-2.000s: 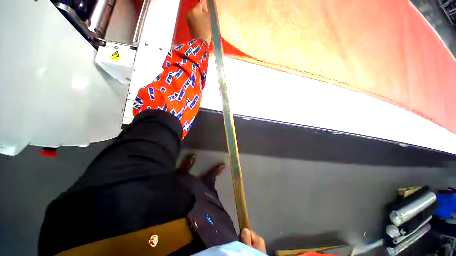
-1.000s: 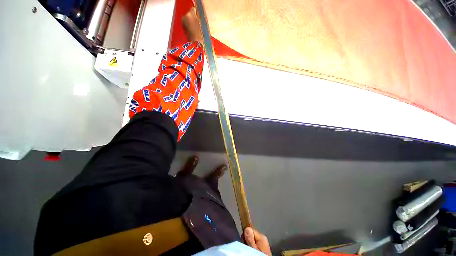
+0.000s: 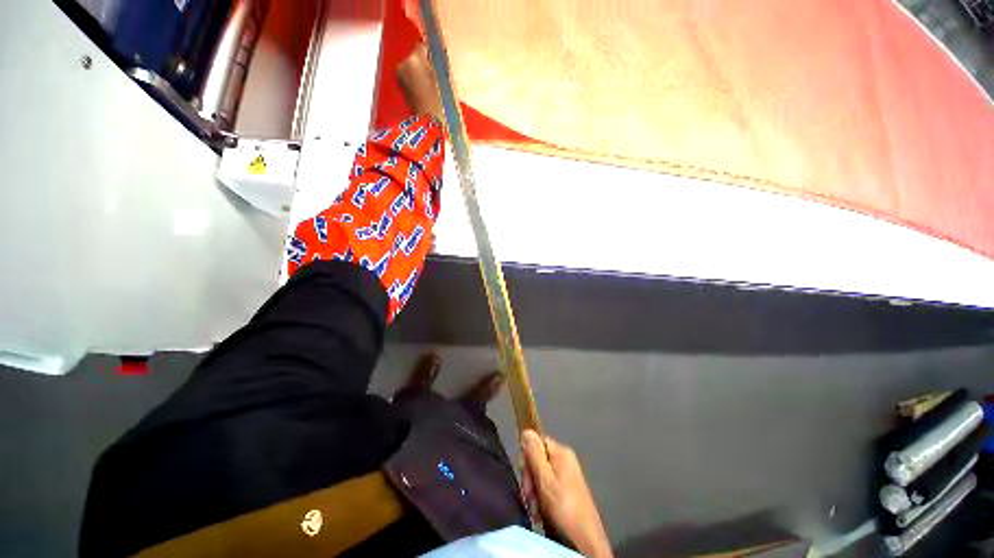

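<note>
The red-orange cloth [image 3: 698, 87] lies on the table, its edge curving beside the white table strip [image 3: 610, 213]. A dark red patch of cloth shows at its near left corner. My right hand [image 3: 558, 480], at the bottom, is shut on the lower part of a long thin stick [image 3: 480, 234]. The stick slants up across the strip and over the cloth to the top of the picture. My left hand [image 3: 419, 85], in the red patterned sleeve cover, is over the dark red cloth, against or beside the stick. Its fingers are partly hidden, so its grip is unclear.
The spreading machine's white housing [image 3: 120, 207] stands at left, with rollers and a yellow warning label. The table's dark edge runs below the strip. Wrapped rolls [image 3: 932, 447] lie on the floor [image 3: 698, 425] at lower right.
My right hand has come further up into view and sits higher along the stick. The stick's upper part and my left hand have shifted slightly left. The view has also shifted.
</note>
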